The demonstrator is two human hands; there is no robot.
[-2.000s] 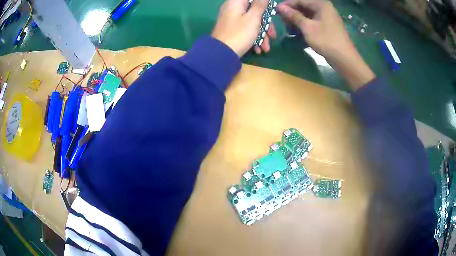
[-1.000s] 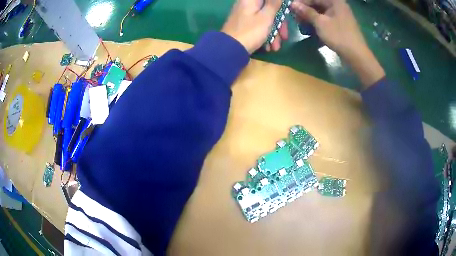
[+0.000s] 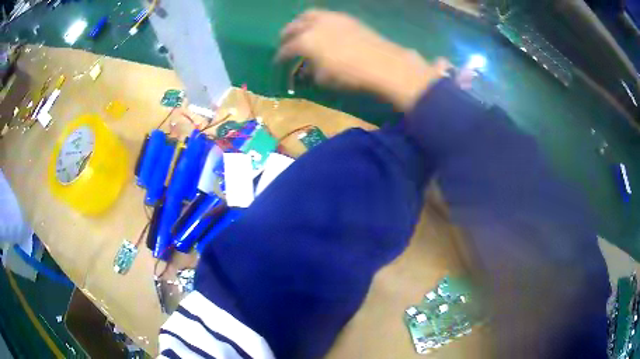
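Observation:
My right hand (image 3: 337, 52) is blurred at the top centre, its forearm crossing over my left arm. Its fingers are curled, and a short dark lead with a pale tip (image 3: 291, 91) hangs just below them; whether they grip it cannot be told. My left hand is hidden behind the right forearm, except perhaps a small skin-coloured patch beside the right cuff. The board strip cannot be made out. A pile of green circuit boards (image 3: 441, 315) lies on the brown paper at the lower right, partly covered by the blurred right sleeve.
Blue batteries (image 3: 186, 175) with red wires, white pads and small boards lie heaped at left. Behind them stands a grey-white plate (image 3: 189, 52). A yellow tape roll (image 3: 105, 168) is further left. A single small board (image 3: 125, 256) lies below it. Another battery (image 3: 624, 181) lies far right.
The view has swung, so the heap and tape sit further right. My right hand has crossed leftward over my left arm, away from the board strip. My left hand has become mostly hidden.

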